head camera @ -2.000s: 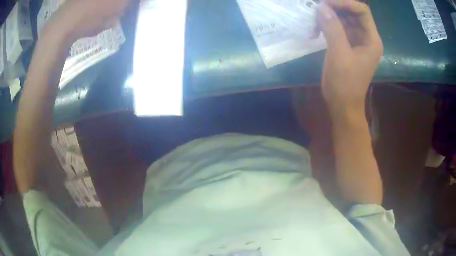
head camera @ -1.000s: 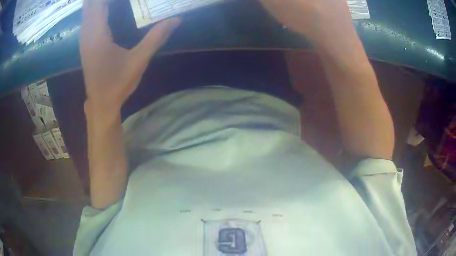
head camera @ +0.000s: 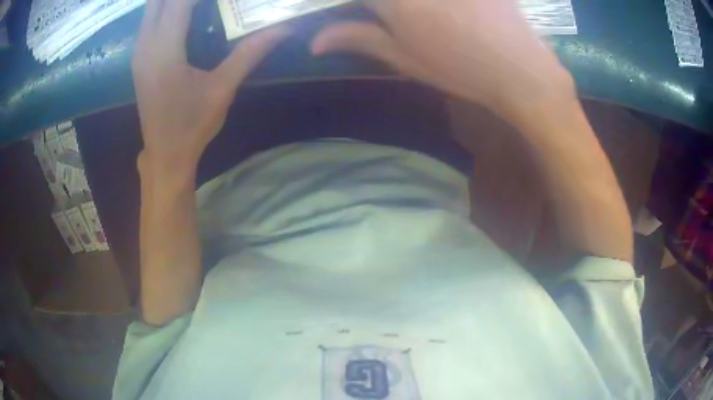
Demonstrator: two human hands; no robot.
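Observation:
A partly folded leaflet (head camera: 270, 14), white with fine print, lies at the top edge of the view over the dark green bench, partly cut off by the frame. My left hand (head camera: 191, 86) is at its left end, with the thumb along its lower edge and the fingertips cut off at the top. My right hand (head camera: 461, 47) is blurred and reaches over its right part, thumb pointing left. The right fingers are hidden or out of frame, so its hold cannot be told.
A fanned stack of printed leaflets (head camera: 66, 23) lies at the upper left. Printed paper (head camera: 551, 16) lies right of my right hand, and a narrow strip (head camera: 684, 31) at the far right. Small white printed pieces (head camera: 70, 187) sit below the bench edge at left.
Earlier my hands were apart, the right on an open sheet. Both then came to the folded leaflet. Since the last earlier frame my right hand has swept left across it.

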